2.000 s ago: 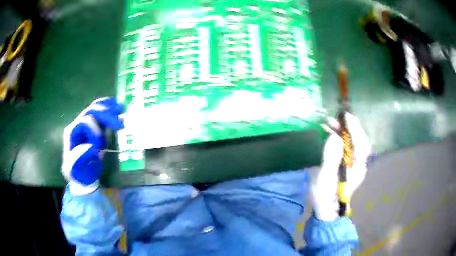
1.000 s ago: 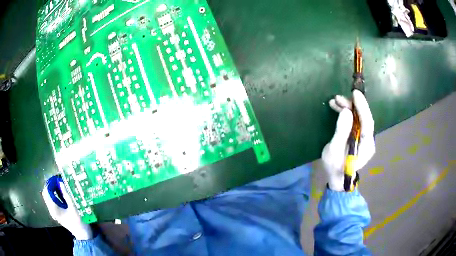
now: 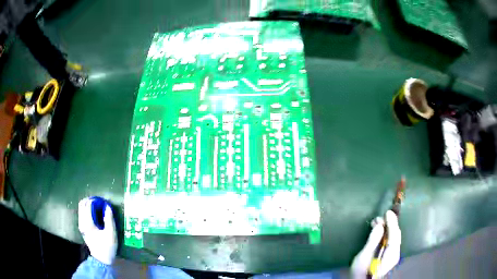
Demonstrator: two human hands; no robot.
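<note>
A large green printed circuit board (image 3: 218, 136) lies on the green bench mat in front of me, with strong glare across its near part. My right hand (image 3: 381, 240), in a white glove, holds the soldering iron (image 3: 399, 199) to the right of the board, its tip pointing away from me and clear of the board. My left hand (image 3: 100, 226), in a white and blue glove, is just left of the board's near left corner, with its fingers curled. Whether it holds solder wire cannot be told.
A black tool tray (image 3: 52, 131) with a yellow ring (image 3: 48, 97) stands at the left. At the right are a yellow-black round pot (image 3: 414, 102) and another black tray (image 3: 458, 147) with white wipes. More green boards (image 3: 321, 10) lie beyond the board.
The view has shifted, showing more of the bench beyond. The board now appears straighter and whole. My left hand is apart from the board's edge. My right hand still holds the iron.
</note>
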